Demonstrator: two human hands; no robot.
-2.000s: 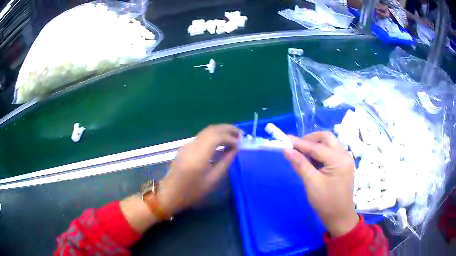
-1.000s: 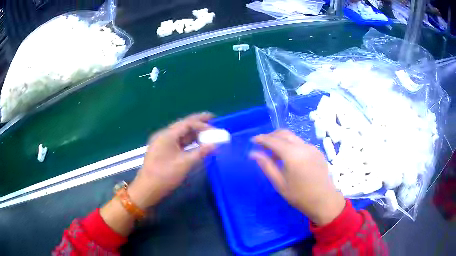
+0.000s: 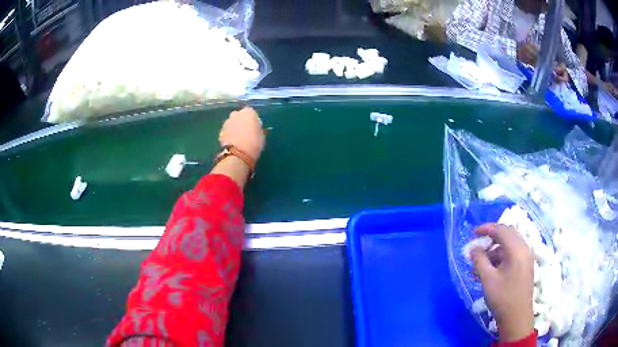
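My left hand (image 3: 242, 133) reaches over the green belt (image 3: 305, 166) near its far edge; its fingertips are hidden, so I cannot tell if it holds anything. My right hand (image 3: 505, 268) is at the clear bag (image 3: 461, 169) of white housings, with a white housing (image 3: 477, 247) between thumb and fingers. The bag lies in and against the blue tray (image 3: 400, 284). White stemmed pieces lie on the belt: one left of my left hand (image 3: 177, 166) and one to its right (image 3: 381, 118). Another white piece (image 3: 78, 188) lies farther left.
A large bag (image 3: 149, 64) of cream-white parts and a small pile (image 3: 347, 64) of white pieces lie beyond the belt. Metal rails (image 3: 291, 234) edge the belt. Other workers' arms (image 3: 481, 24) and another blue tray (image 3: 566, 101) show at the far right.
My left hand has moved from the tray's near corner out over the belt, and the white piece it held no longer shows. My right hand has moved right to the bag and taken a housing.
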